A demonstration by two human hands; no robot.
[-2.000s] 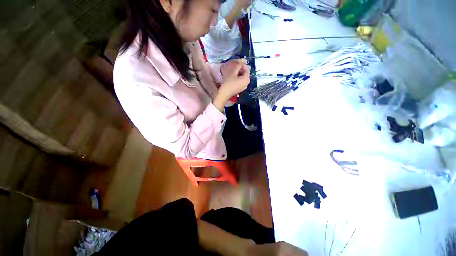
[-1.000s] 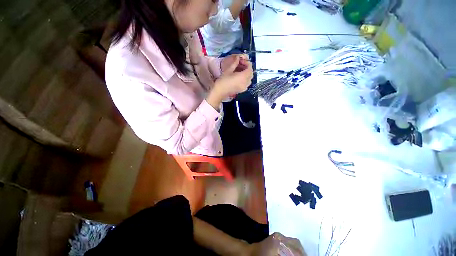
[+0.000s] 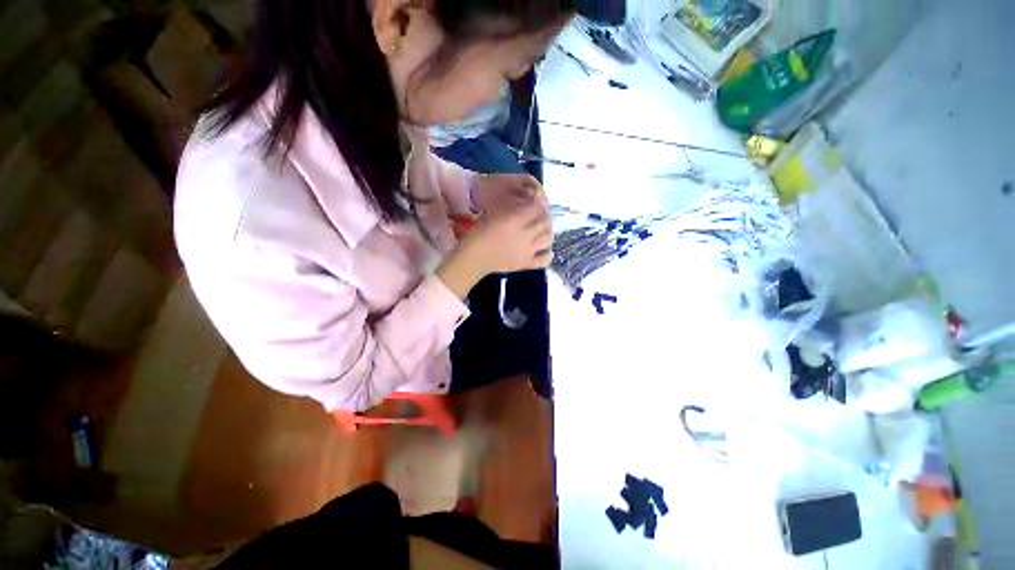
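Note:
Neither of my hands is in the picture. Only a black sleeve and a short stretch of bare forearm, apparently of my left arm, show at the bottom edge. On the white table (image 3: pixel 668 367) nearest me lies a loose pile of short black sleeves (image 3: pixel 638 504). Behind it lies a small hooked lead (image 3: pixel 701 432) with a dark curved end and fine wires.
A person in a pink jacket (image 3: pixel 278 267) sits on an orange stool (image 3: pixel 406 412), fingers together at the table edge. A sheaf of white cables (image 3: pixel 712 217), a smartphone (image 3: pixel 820 523), crumpled clear bags, a green bottle (image 3: pixel 946 390) and a green bag (image 3: pixel 768 89) lie on the table.
The view has shifted, so the table things sit lower and further left. My hand, seen at the bottom edge before, and the fine wires beside it are now out of the picture.

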